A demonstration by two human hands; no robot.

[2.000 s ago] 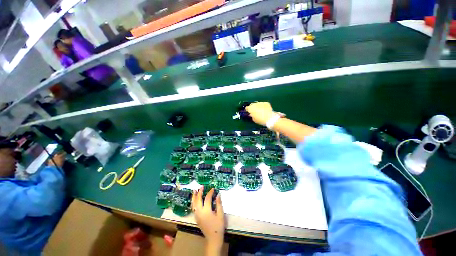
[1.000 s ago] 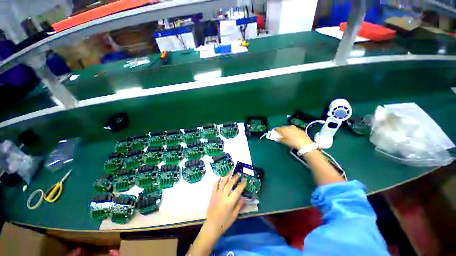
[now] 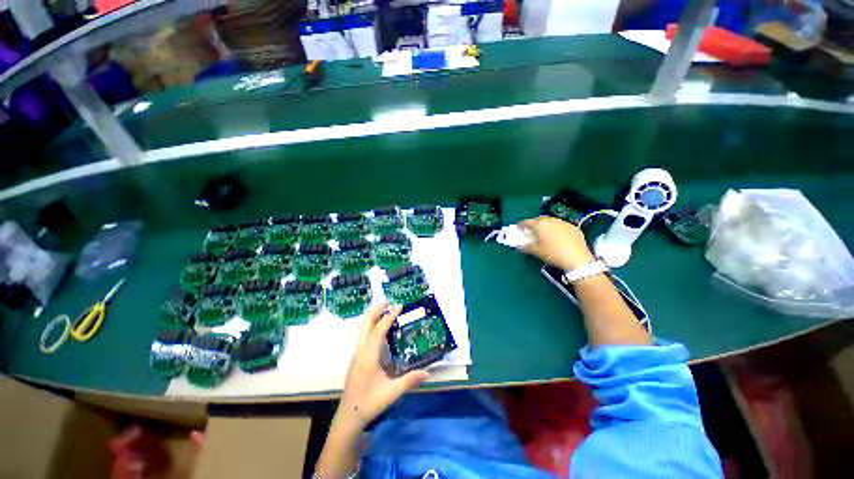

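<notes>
My left hand (image 3: 373, 370) grips a black housing with a green circuit board in it (image 3: 420, 335), at the front right of the white sheet (image 3: 323, 351). My right hand (image 3: 554, 241) holds a small white item (image 3: 512, 236) with a short lead or tip, left of the fan. Several green circuit boards (image 3: 300, 301) lie in rows on the sheet. Another housing with a board (image 3: 479, 214) lies behind the white item.
A white fan (image 3: 637, 213) stands on the right, with a phone (image 3: 599, 295) partly under my right forearm. A clear plastic bag (image 3: 777, 253) lies far right. Yellow-handled scissors (image 3: 91, 321) lie left. Cartons (image 3: 253, 444) sit below the front edge. A black housing (image 3: 223, 193) lies behind the boards.
My view has swung right. My right hand left a black item at the back and took the white item. My left hand moved from the front boards to the black housing and now grips its side.
</notes>
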